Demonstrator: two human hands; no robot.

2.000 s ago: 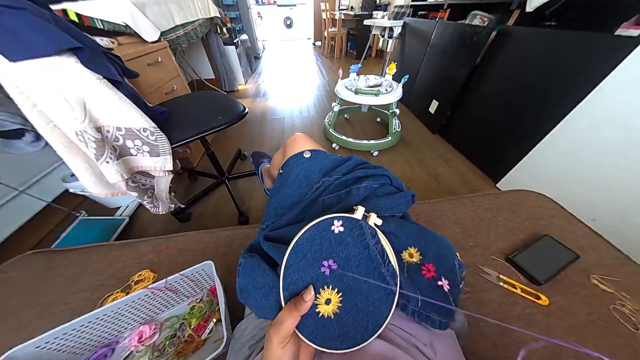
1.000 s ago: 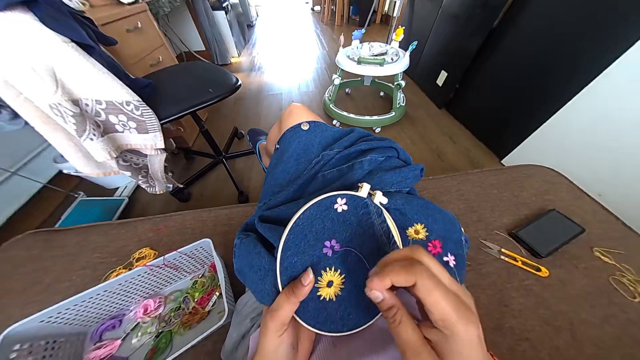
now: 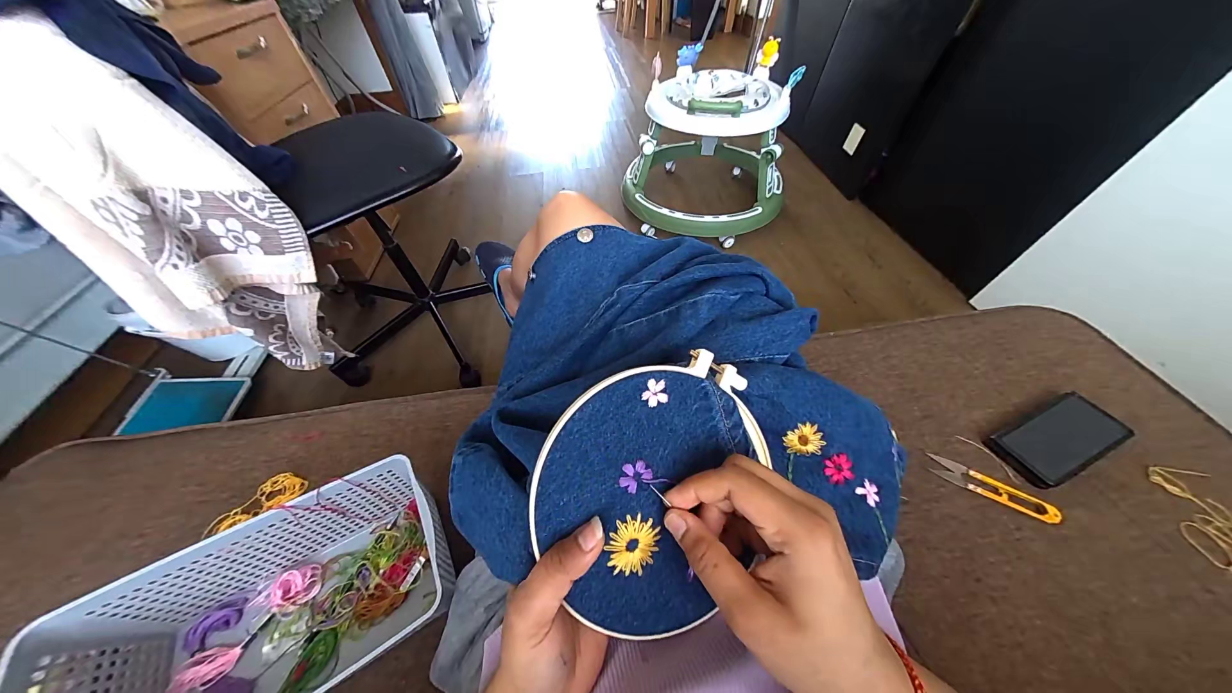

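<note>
Blue denim cloth [image 3: 616, 318] lies over my lap, part of it stretched in a round embroidery hoop [image 3: 541, 452] with a screw clamp at its top. My left hand [image 3: 558, 597] grips the hoop's lower left edge, thumb on the denim beside a yellow embroidered flower [image 3: 632, 546]. Between thumb and forefinger, my right hand [image 3: 770, 549] pinches a needle [image 3: 660, 496], its tip close to the purple flower [image 3: 635, 476]. Purple thread shows between flower and fingers. A pale pink flower [image 3: 654, 392] is near the hoop's top; several more flowers lie outside it, on the right.
On the brown couch seat, a grey plastic basket [image 3: 404, 481] of coloured floss stands at left beside yellow thread [image 3: 274, 493]. Yellow thread snips [image 3: 1001, 496], a black phone-like device [image 3: 1061, 439] and tan thread [image 3: 1203, 520] lie right. Beyond are a black chair [image 3: 371, 159] and baby walker [image 3: 712, 144].
My right hand, out of view two seconds ago, came in over the hoop's right side and has since moved left, toward the purple flower. My left hand keeps its hold on the hoop.
</note>
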